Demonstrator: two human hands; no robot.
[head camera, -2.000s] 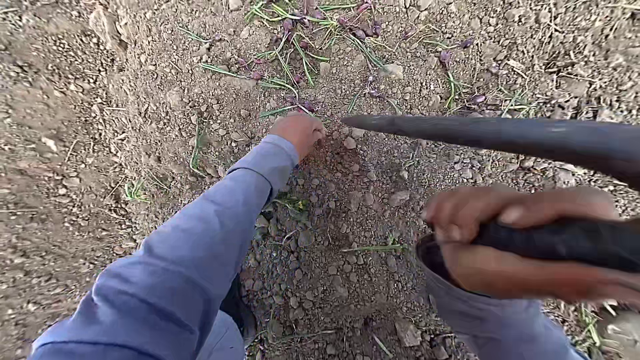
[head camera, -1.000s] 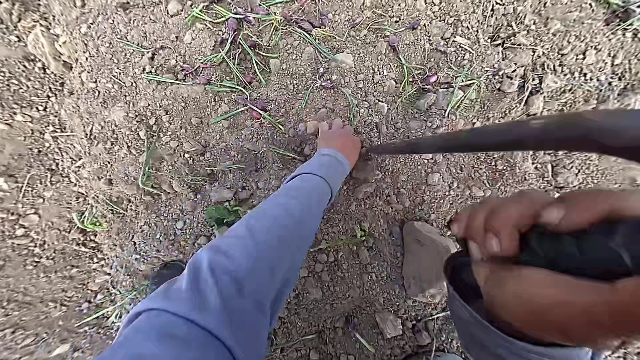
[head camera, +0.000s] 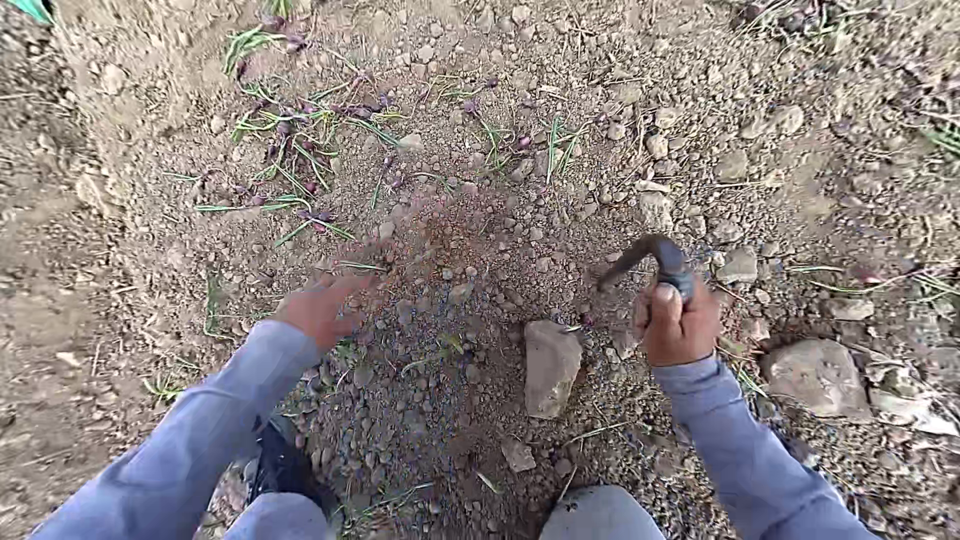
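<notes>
My right hand (head camera: 681, 321) is closed around the handle of a hand tool with a dark, curved metal blade (head camera: 634, 259), which points left over the soil. My left hand (head camera: 326, 306), somewhat blurred, is spread low over the ground with its fingers apart and nothing seen in it. Just beyond its fingers is a short green stem (head camera: 361, 265). Further up lie scattered small purple onions with green leaves (head camera: 289, 127), and a single purple bulb (head camera: 523, 141) rests among leaves at upper centre.
A flat stone (head camera: 553, 367) lies between my arms, and a larger rock (head camera: 817, 377) sits right of my right forearm. Pebbly soil surrounds my knees and a dark boot (head camera: 289, 465). More onion plants (head camera: 799, 16) lie at the top right.
The tool and my right hand, large and near the view at right before, are now lower over the soil. My left hand has moved away to the left of the loosened patch.
</notes>
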